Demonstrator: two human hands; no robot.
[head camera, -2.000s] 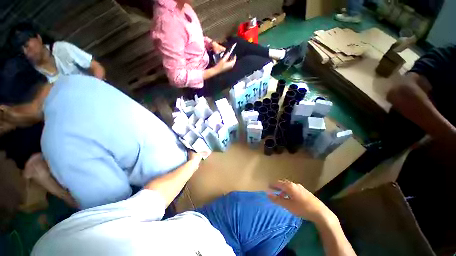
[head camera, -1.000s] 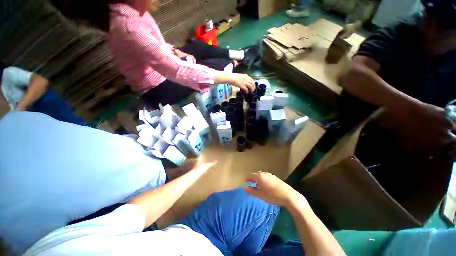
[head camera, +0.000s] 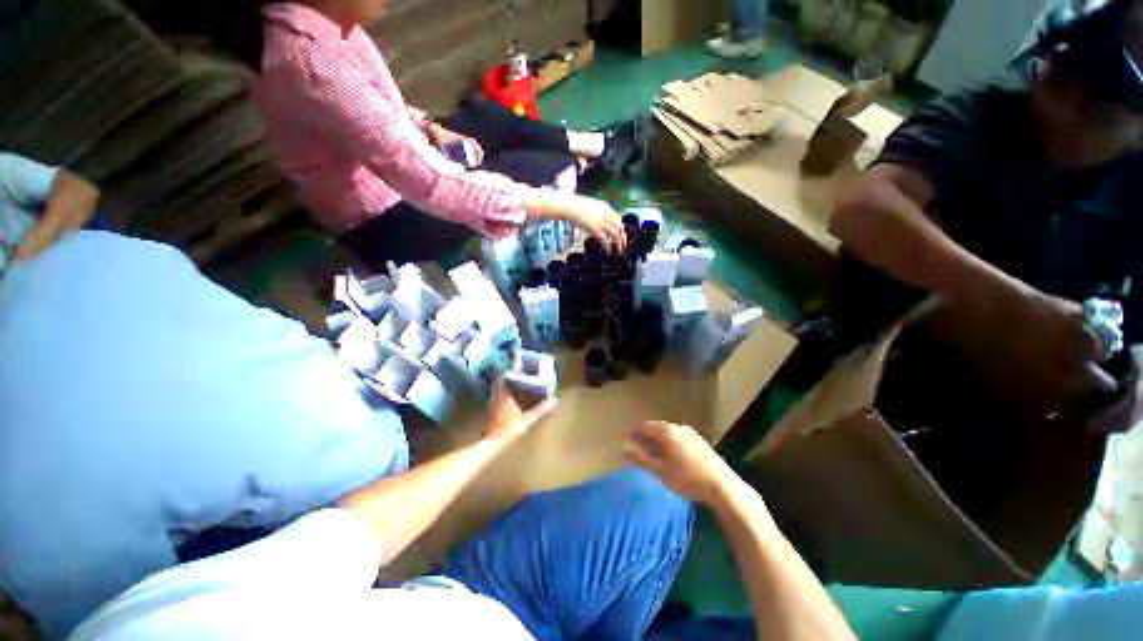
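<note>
My left hand holds a small white carton with its flaps open, just above the brown cardboard sheet. My right hand is above my blue-jeaned leg, fingers curled; it is slightly blurred, and I cannot tell if it holds anything. A group of open-flapped white cartons stands left of my left hand. Black cylinders stand in a tight cluster mid-surface. Upright white cartons with blue print stand beside and behind them.
A person in a pink checked shirt reaches over the cylinders. A person in dark clothes sits at right behind a large open brown carton. A light-blue back is close at left. Flattened cardboard lies beyond.
A carton is now in my left hand, which was lower and without one a second ago. The view has swung right since two seconds ago. The pink-shirted person has reached to the cylinders.
</note>
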